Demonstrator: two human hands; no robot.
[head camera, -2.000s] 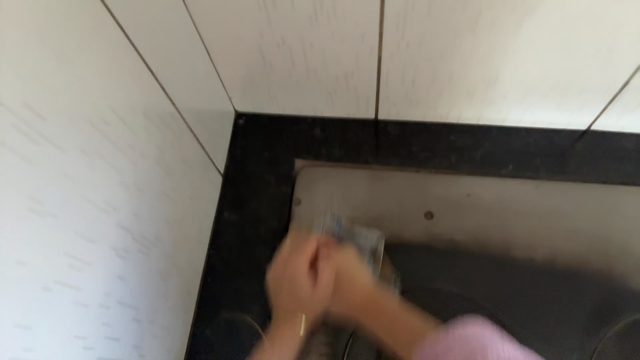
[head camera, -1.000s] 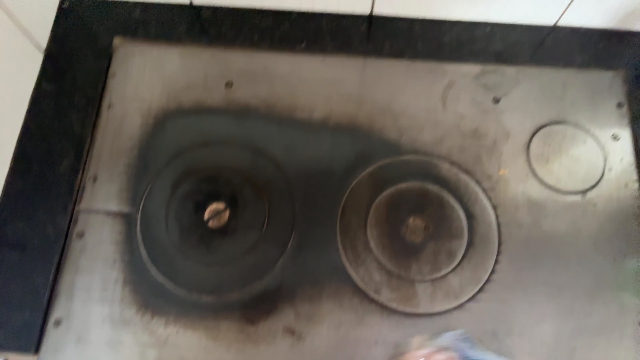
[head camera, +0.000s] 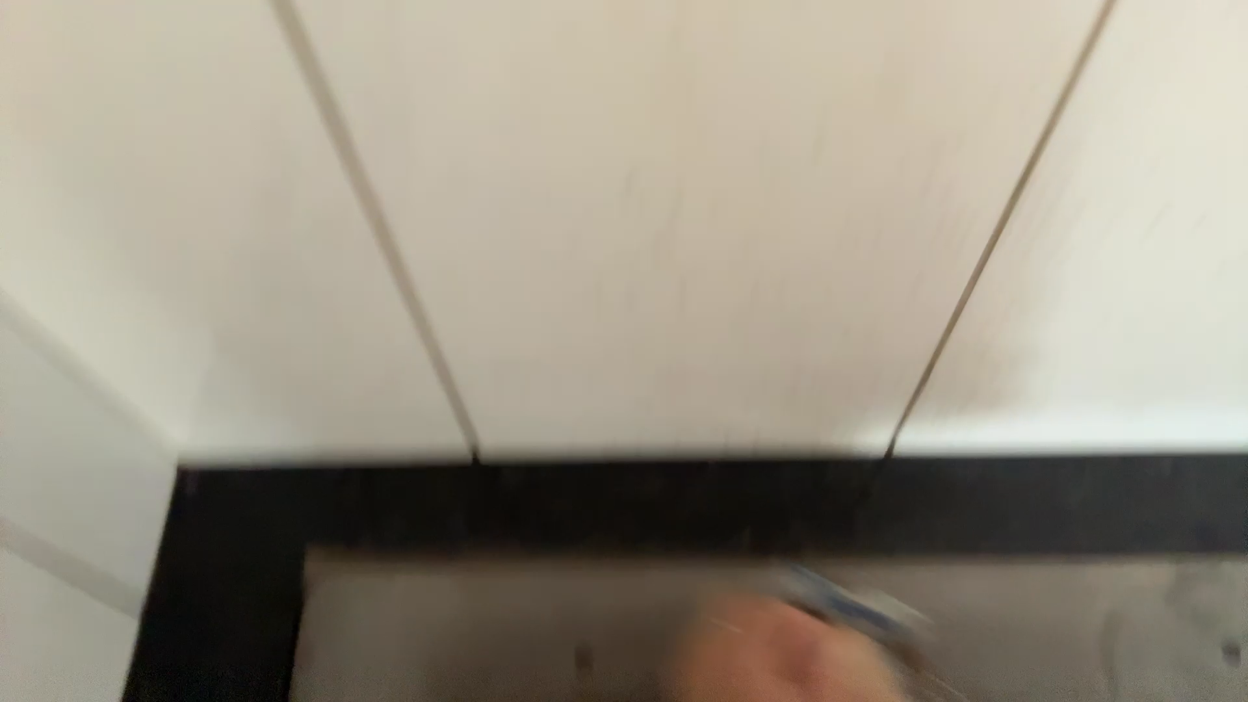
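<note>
A blurred shape of bare skin, which may be one of my hands or both together (head camera: 795, 651), is at the bottom edge, right of centre. It is over the back part of a metal cooktop plate (head camera: 439, 614). Against its upper right side lies a thin blue and whitish thing (head camera: 858, 606), too smeared to name, perhaps a cloth or a wrapper. Whether the fingers are closed on it cannot be made out. The wrists and forearms are out of view.
A black stone border (head camera: 634, 502) frames the metal plate at the back and left. Behind it rises a white tiled wall (head camera: 663, 244) with dark joints, meeting a side wall (head camera: 68, 458) at the left corner. Screw heads (head camera: 1230, 653) dot the plate.
The view has swung up from the burner rings to the wall. Skin and the blue-whitish thing, at the front of the plate one second ago, now show near its back edge.
</note>
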